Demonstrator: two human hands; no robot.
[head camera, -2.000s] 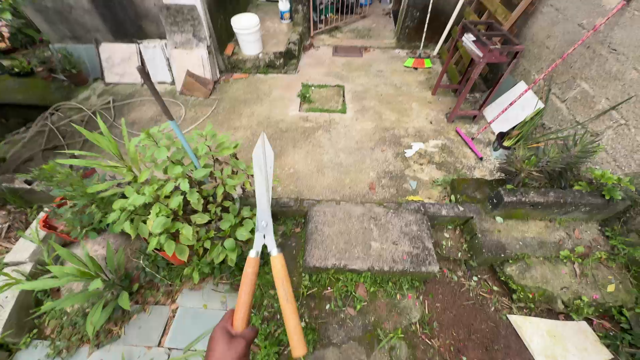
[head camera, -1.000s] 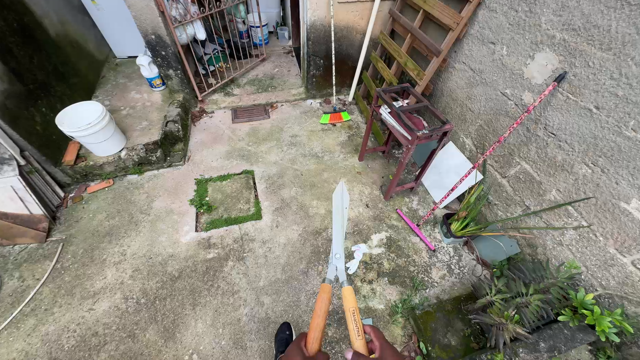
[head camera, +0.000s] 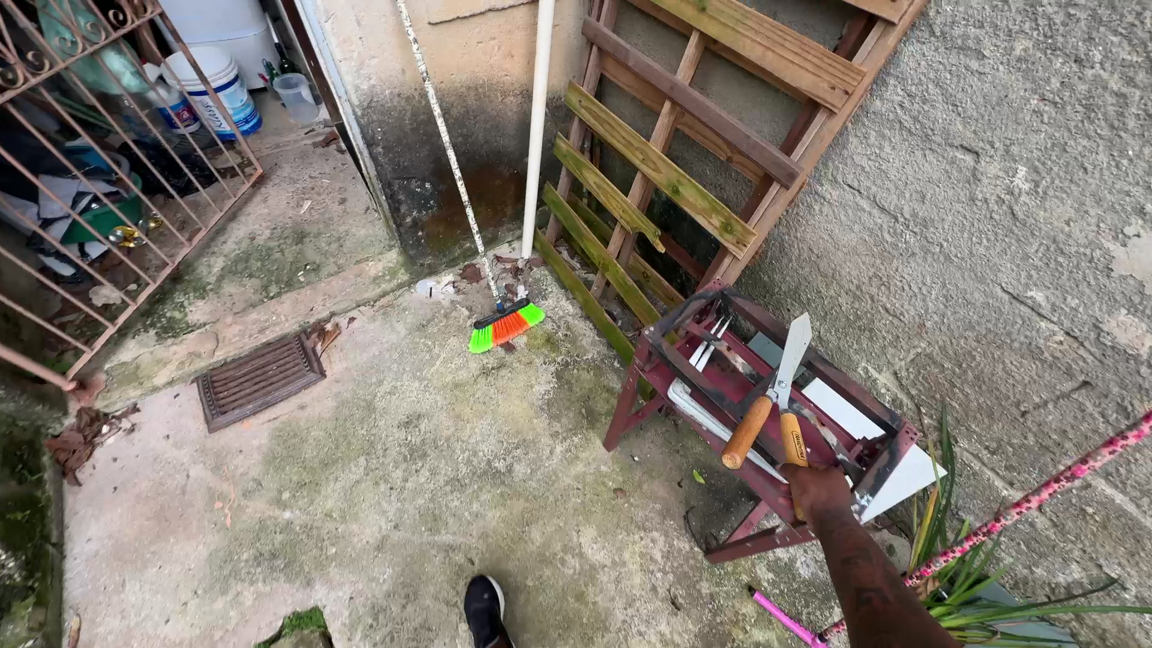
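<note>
My right hand (head camera: 814, 490) grips one wooden handle of the hedge shears (head camera: 785, 382), which are over the top of a dark red metal stand (head camera: 630, 432). The other handle hangs free to the left, and the blades point up and away. Whether the shears rest on the stand's frame, I cannot tell. White pieces and a pale panel (head camera: 904, 481) show in and behind the stand. My left hand is out of view.
Wooden pallets (head camera: 666, 171) lean on the rough wall behind the stand. A broom (head camera: 507, 326) and a white pole (head camera: 540, 135) stand in the corner. A pink squeegee (head camera: 787, 619) and a spiky plant (head camera: 972, 576) are at lower right. A metal gate (head camera: 135, 180) and floor grate (head camera: 259, 380) lie left.
One second ago both hands held the shears' handles; now only my right hand does, and the shears are over the stand. The view has come much closer to the stand and the pallets.
</note>
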